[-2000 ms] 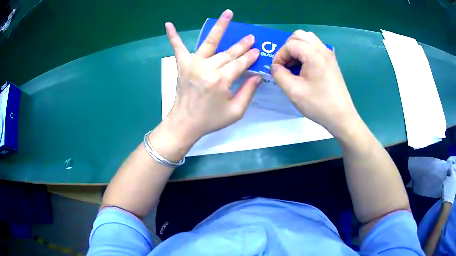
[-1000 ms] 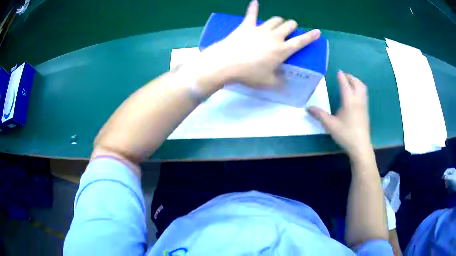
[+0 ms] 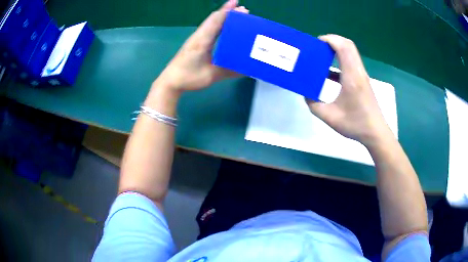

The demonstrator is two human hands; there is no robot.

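Observation:
A blue retail gift box (image 3: 236,48) is held up in front of me, tilted down to the right, above the white paper work mat (image 3: 297,130). A white box label (image 3: 275,52) with small print is on the blue face turned to me. My left hand (image 3: 197,59) grips the box's left end, fingers partly behind it. My right hand (image 3: 351,94) grips its right end, thumb at the lower corner and fingers over the top corner. The box's far side is hidden.
A finished box stack (image 3: 33,36) of several blue boxes stands at the left end of the green bench (image 3: 123,97). A white sheet stack (image 3: 457,148) is cut off at the right edge. Yellow-black floor tape (image 3: 66,202) shows at lower left.
The box has been lifted off the mat and turned so its labelled face shows. Both hands now hold its ends. The view has swung left, showing more of the box stack.

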